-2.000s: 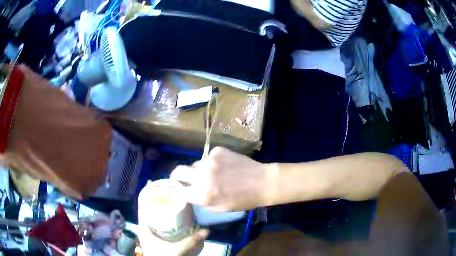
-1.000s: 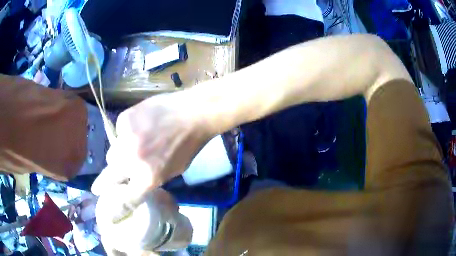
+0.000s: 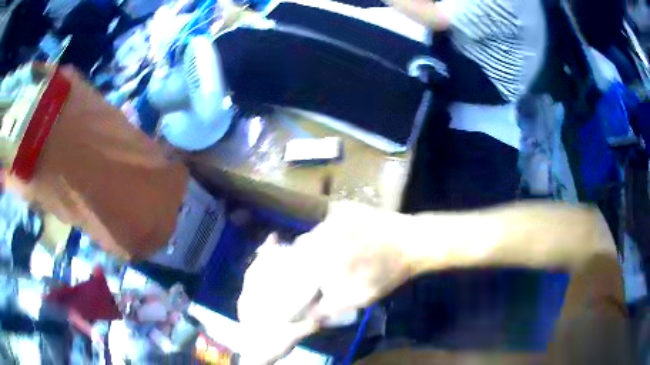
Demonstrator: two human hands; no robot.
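My right hand (image 3: 356, 260) is blurred and overexposed at the lower middle, with the forearm coming in from the right. Its fingers meet a pale, rounded cup-like thing (image 3: 274, 281); whether they grip it is unclear. My left hand (image 3: 289, 342) is partly cut off by the bottom edge, with a thumb or finger against the lower side of the pale thing. The glare hides where hand and cup part.
A brown cardboard box (image 3: 367, 175) holds a small white-and-black block (image 3: 312, 150) and large dark fabric (image 3: 335, 78). A pale fan (image 3: 196, 107) stands left of it. An orange-brown draped thing (image 3: 114, 171) is at left. A person's striped top (image 3: 495, 43) shows at upper right.
My hands first moved left and down in the view, then back right and up. The view has swung back too. The thin looped strip at my right hand no longer shows clearly.
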